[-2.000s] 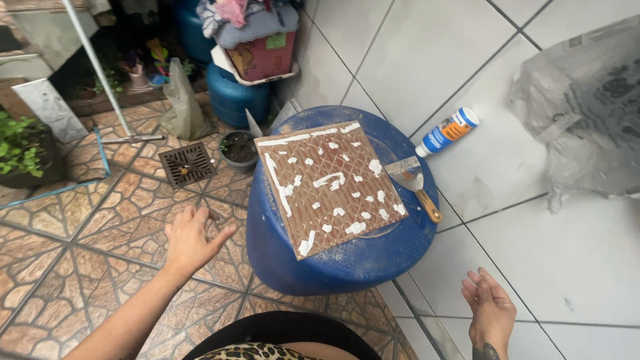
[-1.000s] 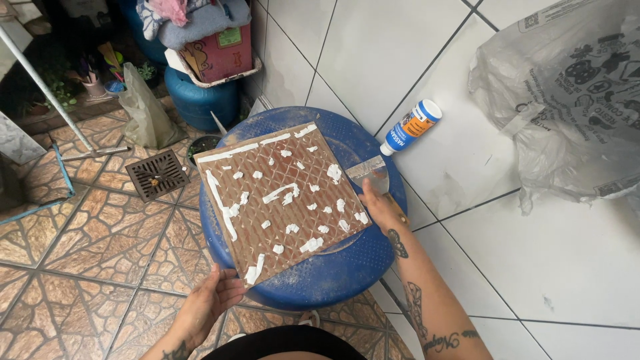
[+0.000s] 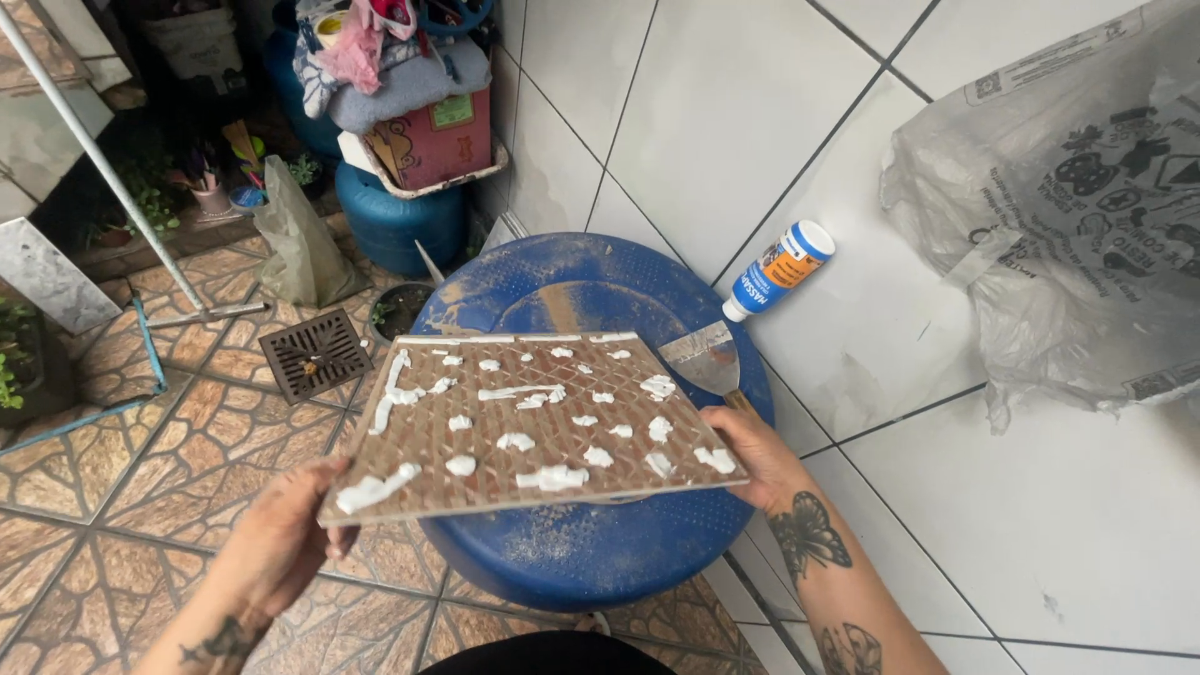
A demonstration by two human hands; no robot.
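Note:
A square ceramic tile [image 3: 553, 422], its ridged brown back dotted and streaked with white paste, is held between both hands above a blue plastic drum [image 3: 600, 553]. My left hand [image 3: 295, 525] grips its near left corner, and my right hand [image 3: 750, 450] grips its near right corner. The tile tilts, its near edge raised. Beyond my right hand, a putty knife [image 3: 708, 361] with a paste-smeared blade lies on the drum top. A blue and white squeeze bottle [image 3: 778, 272] with an orange label patch stands by the drum's far right edge, against the wall side.
White wall tiles [image 3: 731, 112] rise at the right, where a grey plastic bag [image 3: 1106, 206] hangs. On the left floor are a drain grate [image 3: 317, 356], a potted plant [image 3: 398, 311], a squeegee [image 3: 206, 314] and a greenish bag [image 3: 300, 244]. A loaded pink crate [image 3: 436, 141] rests behind.
Two seconds ago both hands were apart from the tile, which lay on the drum. One second ago they were at its sides; now they hold it up, tilted.

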